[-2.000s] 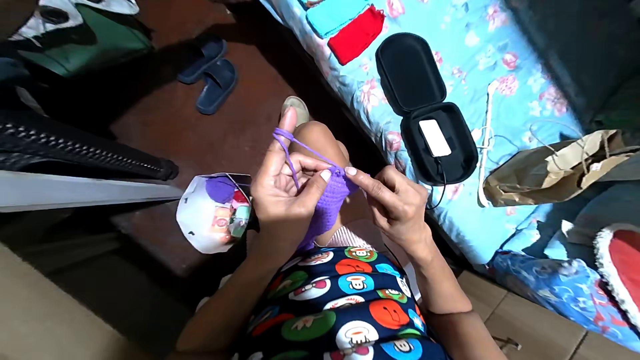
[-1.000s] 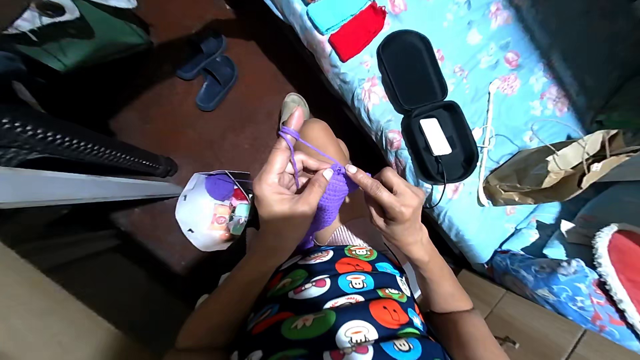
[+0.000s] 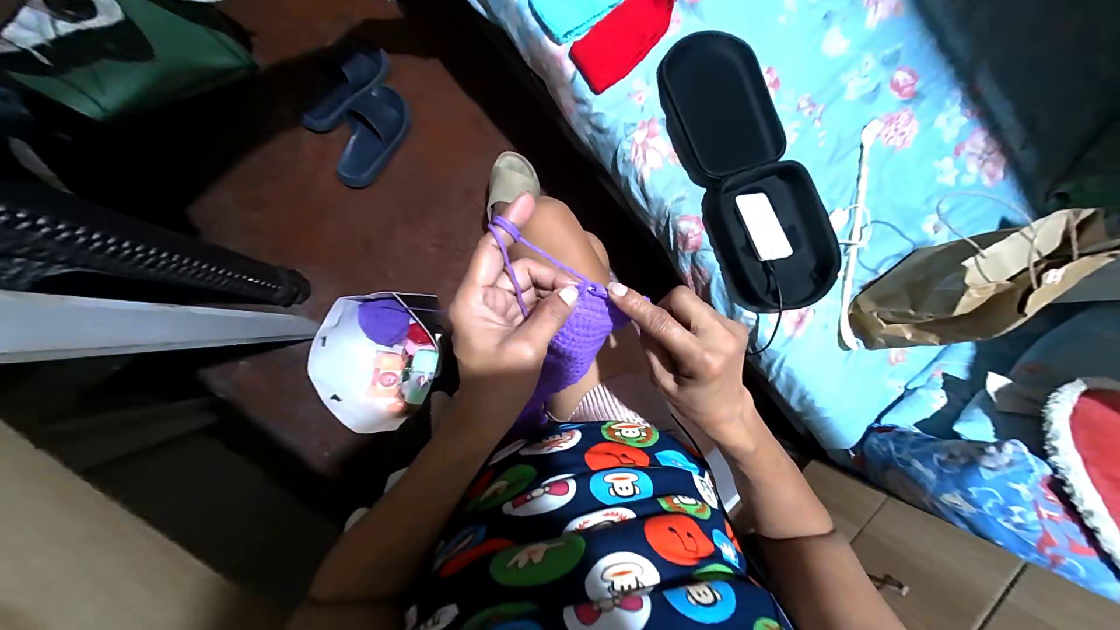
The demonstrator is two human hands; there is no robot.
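Note:
Purple crocheted fabric (image 3: 577, 341) hangs between my hands above my knee. My left hand (image 3: 503, 306) pinches its upper edge between thumb and fingers, with purple yarn (image 3: 547, 254) looped round the raised index finger and running to the top stitches. At the right end of that edge, my right hand (image 3: 691, 341) has its index finger against the stitches; a crochet hook is mostly hidden in its curled fingers. Lower left of my left hand, a white container (image 3: 337, 385) holds a purple yarn ball (image 3: 383, 322) and smaller coloured items.
On the floral bed (image 3: 647, 149) lie an open black case (image 3: 770, 236) with a white cabled device, red (image 3: 621, 44) and turquoise knitted pieces, a white hanger (image 3: 853, 236) and a brown paper bag (image 3: 927, 289). Dark slippers (image 3: 374, 136) rest on the red floor.

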